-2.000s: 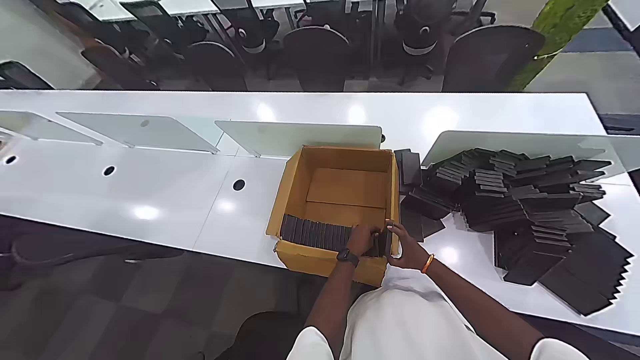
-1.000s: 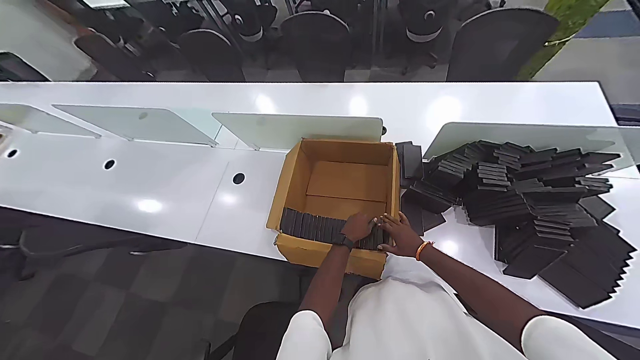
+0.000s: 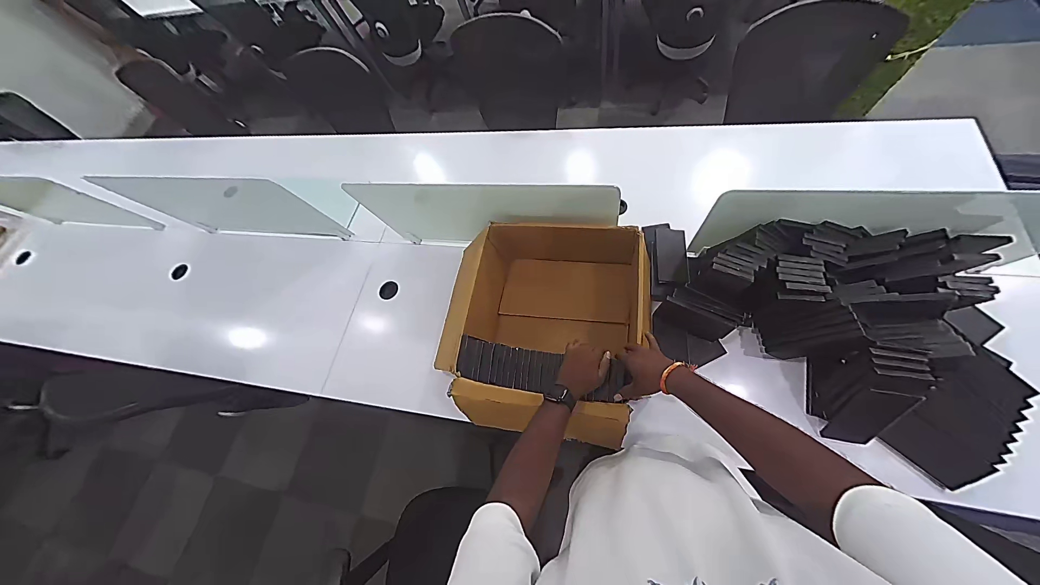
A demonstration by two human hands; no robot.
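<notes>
An open cardboard box (image 3: pixel 567 287) stands on the white desk. A row of thin black rectangular cases (image 3: pixel 504 363) stands upright along its near inner wall. My left hand (image 3: pixel 582 370), with a dark watch at the wrist, rests on the row right of its middle. My right hand (image 3: pixel 644 368), an orange band at its wrist, is at the box's near right corner, against the end of the row; its fingertips almost meet the left hand. Whether either hand grips a case cannot be told. To the right lies a large heap of similar black cases (image 3: pixel 845 317).
Low frosted glass dividers (image 3: pixel 496 210) cross the white desk (image 3: pixel 284 301) behind the box, and another stands behind the heap. Cable holes (image 3: pixel 389 290) dot the desk to the left. Black chairs (image 3: pixel 508 65) stand beyond the far edge; another chair (image 3: pixel 439 528) is near my body.
Both hands stay at the right end of the row in the box. The right hand was over the box's right edge two seconds ago and has since come in closer beside the left.
</notes>
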